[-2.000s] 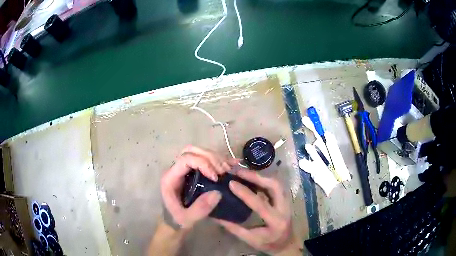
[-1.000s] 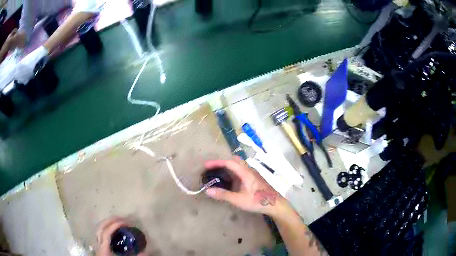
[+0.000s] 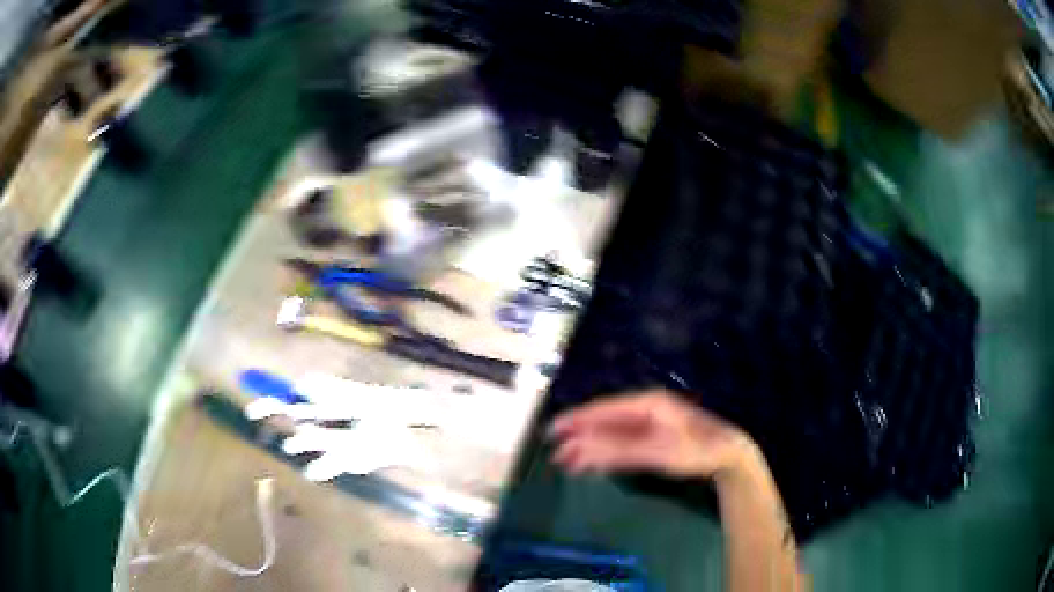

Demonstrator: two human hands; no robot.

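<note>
The frame is blurred. My right hand [image 3: 647, 434] is bare and extends past the bench's right edge, in front of the stacked black trays [image 3: 740, 301]. It looks open, with nothing visible in it. My left hand is out of the picture. The white cable [image 3: 249, 567] lies on the bench board at the lower left, its end pointing up. No speaker unit shows on the visible part of the board.
A white glove [image 3: 358, 428], a blue-handled screwdriver [image 3: 272, 385], a hammer [image 3: 445, 356] and blue pliers [image 3: 364, 280] lie on the bench. Small black discs [image 3: 553, 281] are near its right edge. Black units [image 3: 56, 272] stand on the green belt at left.
The view has swung right, towards the trays. My right hand has let go of the cable end and moved off the bench. My left hand and the unit by it have left the picture.
</note>
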